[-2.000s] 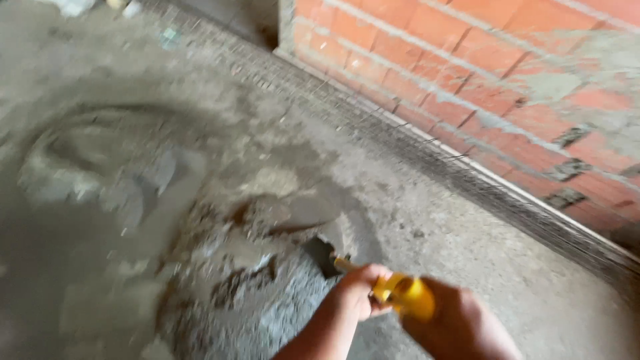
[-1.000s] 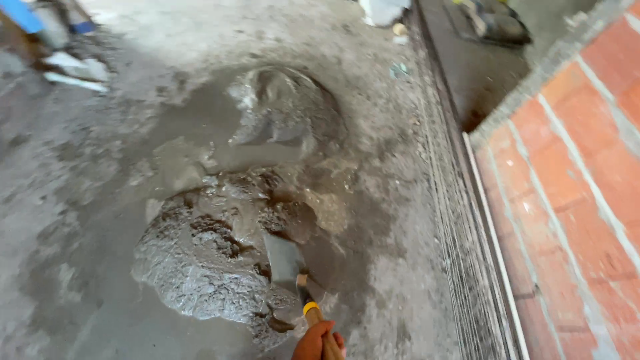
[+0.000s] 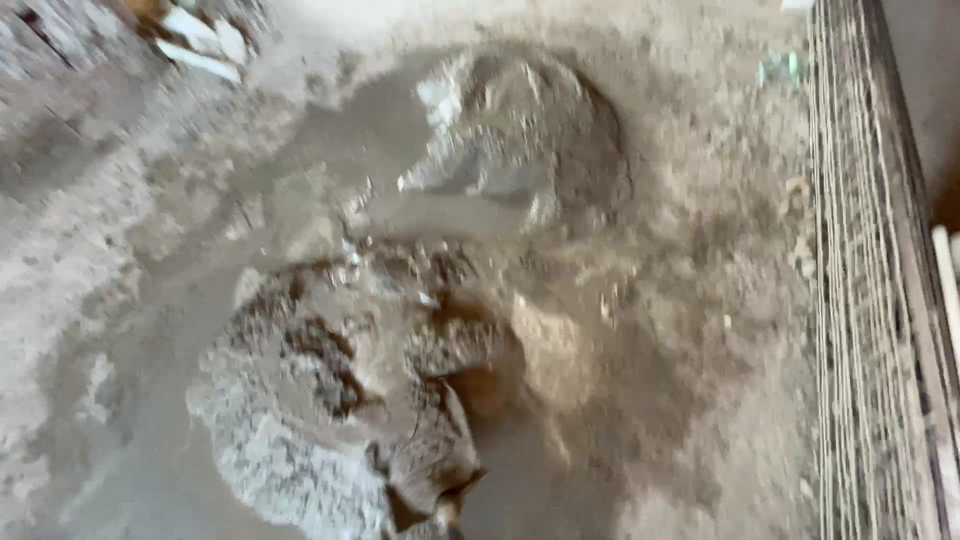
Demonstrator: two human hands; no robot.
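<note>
Neither my left hand nor my right hand shows in the head view now. At the bottom, a tool's metal blade (image 3: 435,469), coated in wet mortar, lies against the right side of a mortar pile (image 3: 300,420); its handle is hidden below the edge of the view. Dry grey powder covers the lower left of this pile, with darker wet mix on top. Brown water (image 3: 480,394) stands in a hollow beside the blade. Farther back rises a second, smoother heap of wet mortar (image 3: 525,120).
A bundle of long thin metal rods (image 3: 862,300) runs along the right side of the rough concrete floor (image 3: 712,450). White scraps (image 3: 199,45) lie at the top left, and a greenish scrap (image 3: 780,67) lies near the rods.
The hand seen on the shovel-like tool's handle one second ago is out of view. The view has turned since the oldest frame, and the brick wall has left it.
</note>
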